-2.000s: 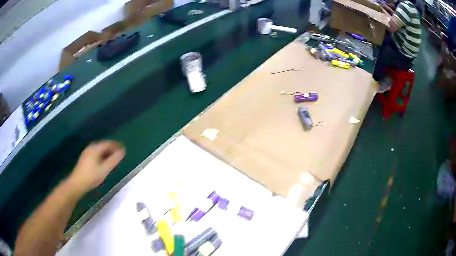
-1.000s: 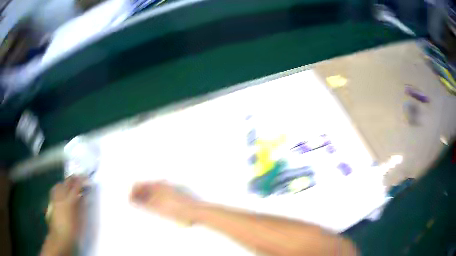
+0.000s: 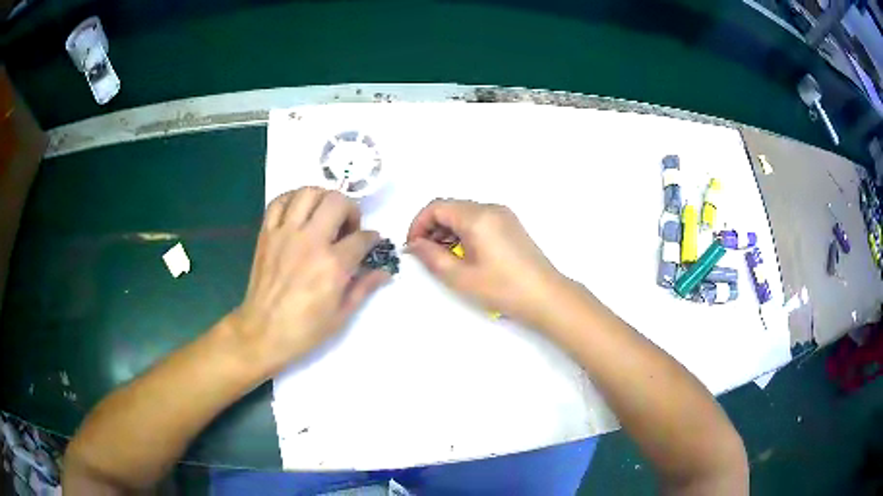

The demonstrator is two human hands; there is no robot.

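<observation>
A white housing lies on the white work sheet (image 3: 445,397), its round spoked head (image 3: 350,163) up and its lower part hidden behind my left hand. My left hand (image 3: 315,257) holds a small dark internal part (image 3: 383,257) at its fingertips, beside the housing. My right hand (image 3: 474,247) is closed around a battery cell, of which only a bit of yellow (image 3: 457,250) shows. Its fingertips are just right of the dark part, with a thin lead between them. A pile of grey, yellow, green and purple cells (image 3: 689,232) lies on the right of the sheet.
The green belt (image 3: 436,44) runs behind the sheet, with one white unit (image 3: 94,60) at far left and another (image 3: 820,108) at right. A cream scrap (image 3: 176,260) lies on the green bench at left. Kraft paper (image 3: 808,203) with cells lies at right. A red stool (image 3: 860,363) shows at right.
The view has turned left and down onto the sheet. Both hands have come together in front of the housing, holding the dark part and a cell.
</observation>
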